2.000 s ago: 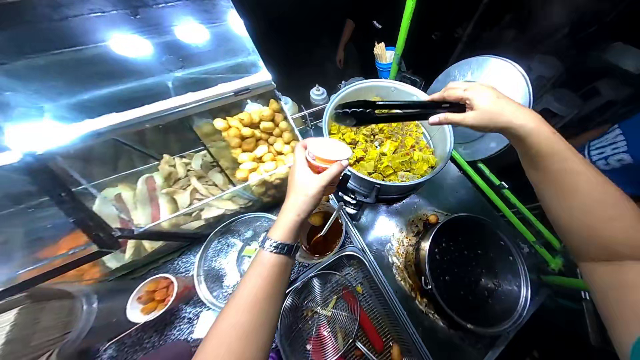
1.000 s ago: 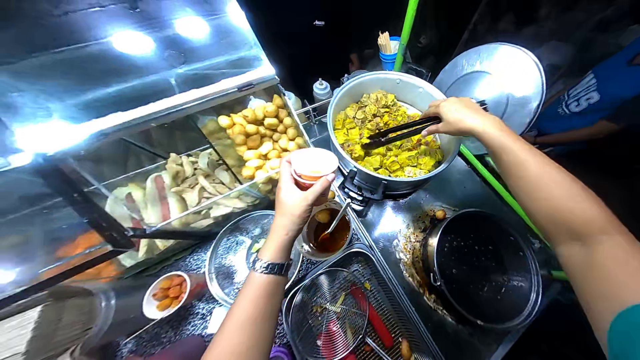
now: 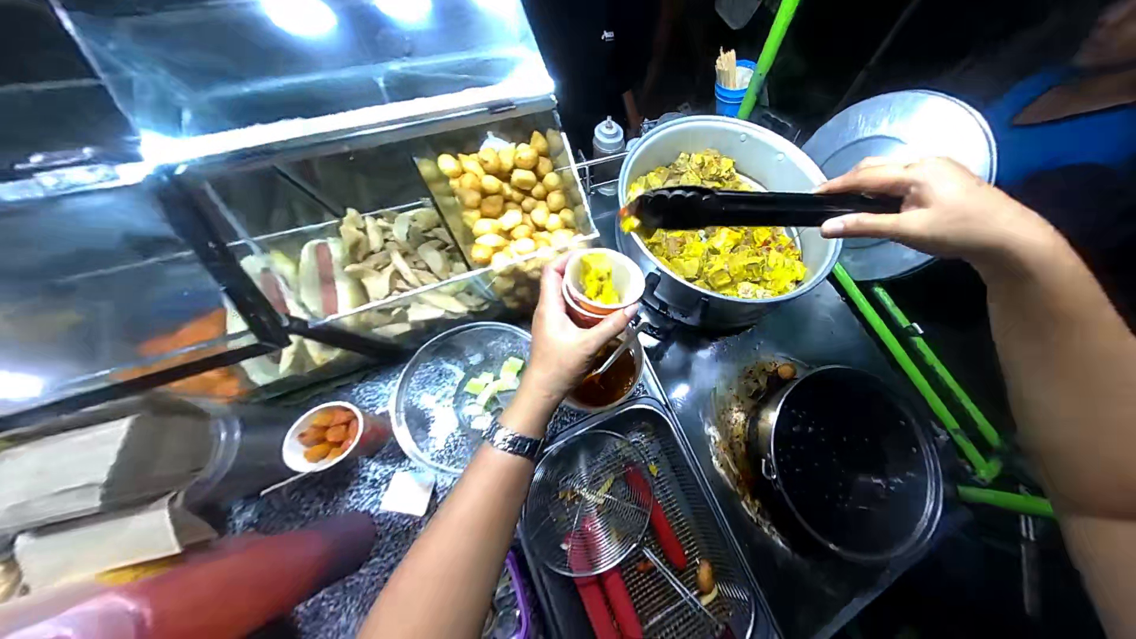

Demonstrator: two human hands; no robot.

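Note:
My left hand (image 3: 577,342) holds a paper cup (image 3: 605,280) upright, nested in another cup, with yellow food pieces inside. My right hand (image 3: 941,209) grips black tongs (image 3: 763,209) held level over a large metal pot (image 3: 809,271). A bit of yellow food shows at the tongs' tips, up and to the right of the cup. Chopped yellow food (image 3: 732,257) fills the lower part of the pot. A bowl of brown sauce (image 3: 606,382) with a spoon handle in it is partly hidden behind my left hand.
A glass display case (image 3: 355,124) holds round fried balls (image 3: 510,200) and sliced food. In front are a cup of orange balls (image 3: 328,437), a clear round lid (image 3: 426,399) and a tray (image 3: 683,568) with a wire strainer (image 3: 590,506). A dark frying pot (image 3: 852,461) stands right; a person is beyond.
The tongs have come up out of the food and moved left toward the cup. Yellow food now shows in the cup, where none was visible before.

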